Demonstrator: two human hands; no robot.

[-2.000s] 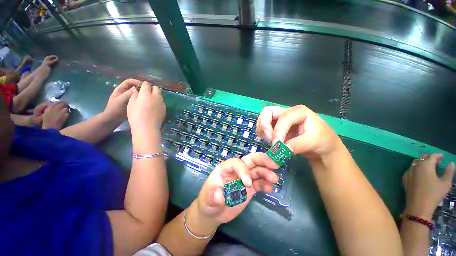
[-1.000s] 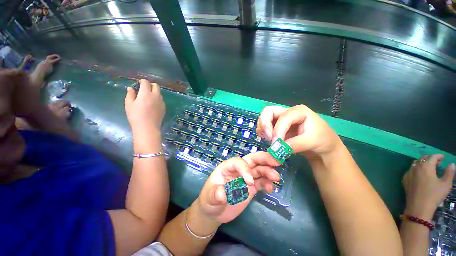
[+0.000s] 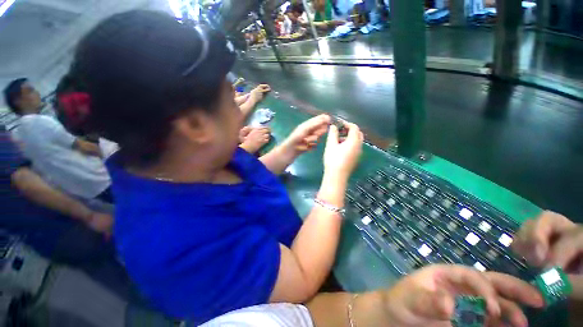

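Note:
My left hand (image 3: 441, 295) is at the lower right, slightly blurred, holding a green circuit board (image 3: 468, 311) with dark chips between thumb and fingers. My right hand (image 3: 551, 239) is cut off by the right edge. Its fingertips are at a second green circuit board (image 3: 553, 285) with a white square on it; the fingertips of my left hand also reach this board's near side. A clear blister tray (image 3: 397, 246) with rows of small dark modules, some with white squares, lies just beyond my hands.
A neighbour in a blue shirt (image 3: 198, 236) sits close on the left, both hands raised over the bench. A green post (image 3: 410, 76) stands at the bench's raised green edge (image 3: 476, 185). A dark conveyor (image 3: 345, 89) runs behind. Other people sit further left.
The view has swung left, so my hands and boards now appear at the lower right. The neighbour's head and more people are in view. Both boards are still held.

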